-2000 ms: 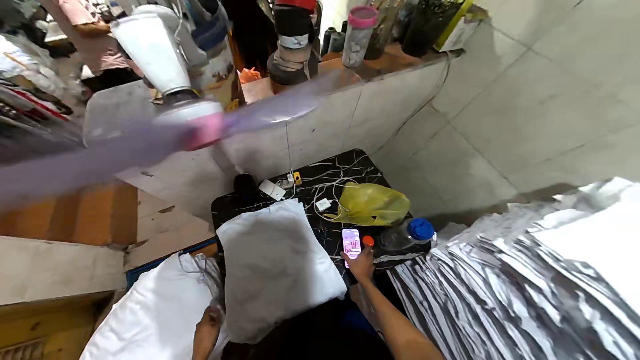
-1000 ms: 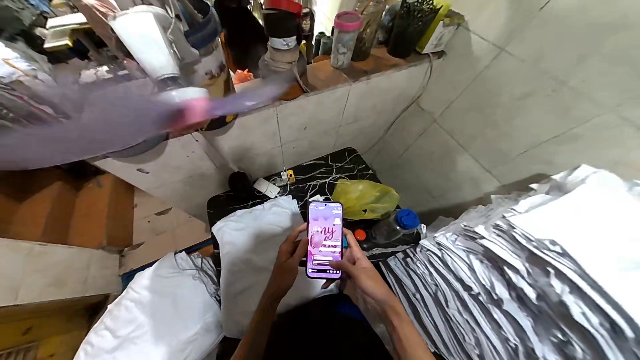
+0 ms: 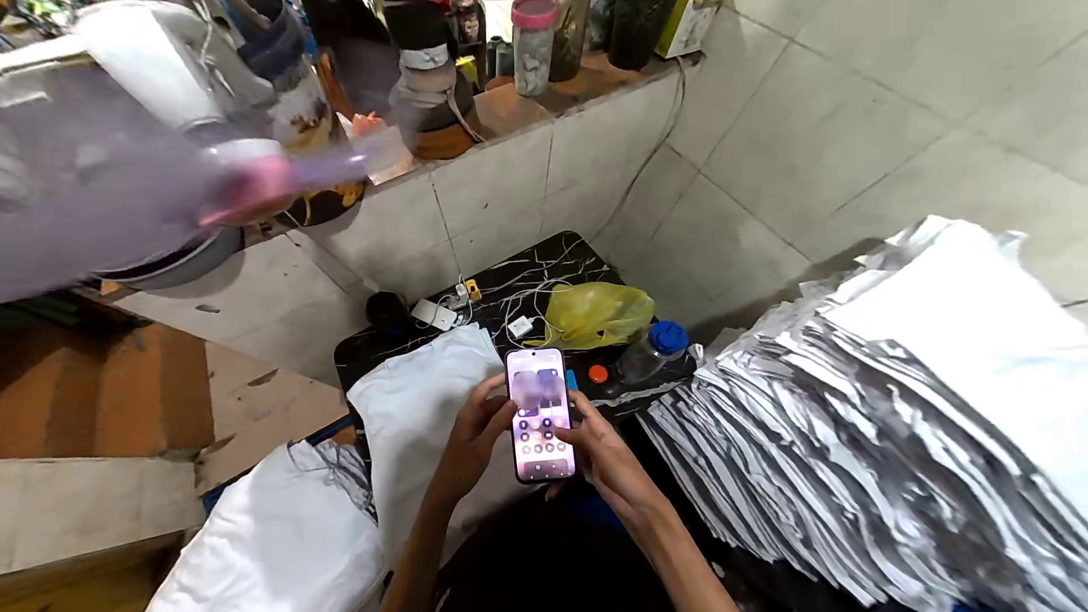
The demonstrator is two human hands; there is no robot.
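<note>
A smartphone (image 3: 541, 416) with a lit screen is held upright between my two hands, over the near part of a black marble-patterned table (image 3: 565, 255). My left hand (image 3: 478, 429) grips its left edge. On its right edge is my right hand (image 3: 599, 446), with the thumb over the lower screen. White folded cloth (image 3: 416, 408) lies behind and left of my left hand. Beyond the phone are a white charger (image 3: 520, 326) with cables, a yellow plastic bag (image 3: 600, 314), an orange-red cap (image 3: 597, 374) and a clear bottle with a blue lid (image 3: 650, 353).
A tall stack of white and grey sheets (image 3: 816, 425) rises at the right. White cloth (image 3: 280, 531) is heaped at the lower left. A fan with blurred blades and a pink hub (image 3: 251, 183) is at the upper left. Jars, including a pink-lidded one (image 3: 534, 51), stand on the ledge.
Two seconds ago only my right hand held the phone, near the bottle, with my left hand by the white cloth. Now both hands hold it. The screen's picture has changed since one second ago.
</note>
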